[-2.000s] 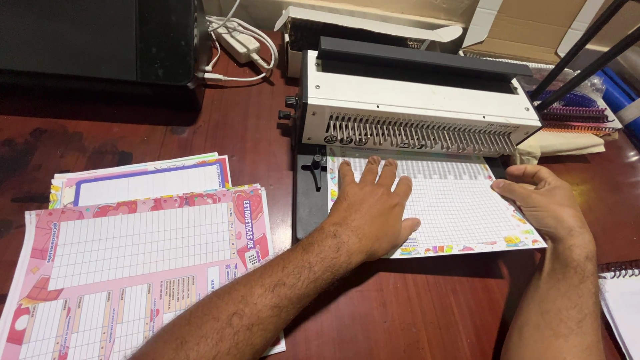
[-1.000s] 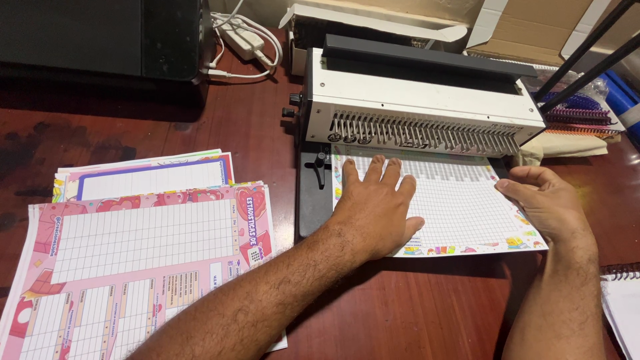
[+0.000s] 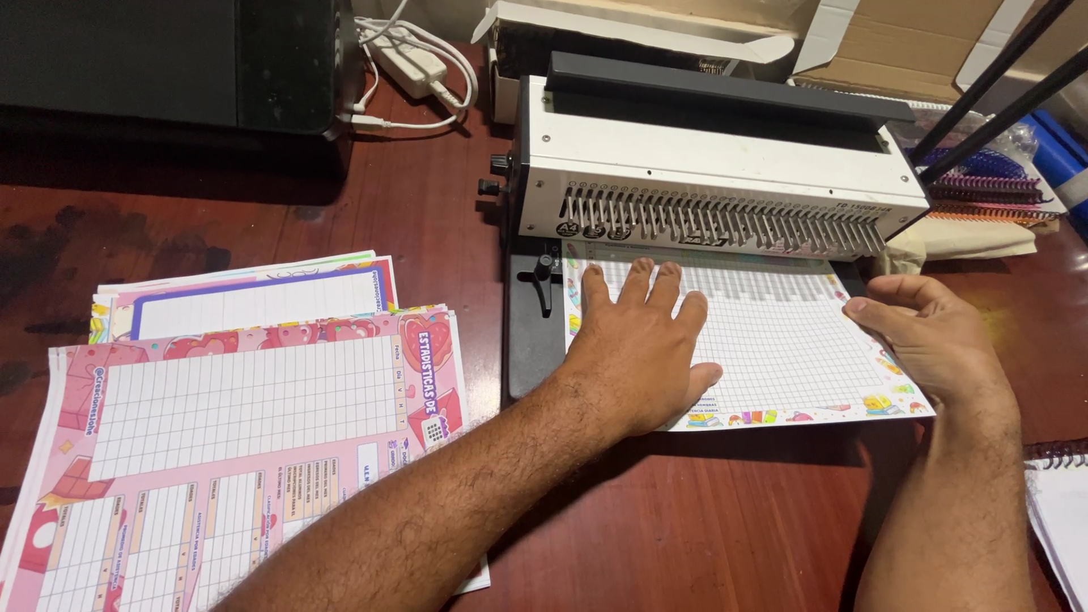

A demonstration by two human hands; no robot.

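Observation:
A printed grid sheet with a colourful border (image 3: 782,357) lies on the black base of a white and black binding punch machine (image 3: 722,161), its far edge under the row of metal pins. My left hand (image 3: 637,357) rests flat on the sheet's left part, fingers spread towards the machine. At the sheet's right edge, my right hand (image 3: 926,331) has thumb and fingers close together on the paper; whether it pinches the sheet is hard to see. A stack of pink printed sheets (image 3: 255,408) lies at the left, partly under my left forearm, over other printed sheets (image 3: 255,297).
A black device (image 3: 170,76) stands at the back left beside a white power adapter with cables (image 3: 412,68). Behind the machine are open cardboard boxes (image 3: 901,42). Coloured binding spirals (image 3: 986,187) lie at the right back, and a spiral notebook (image 3: 1058,510) at the right edge.

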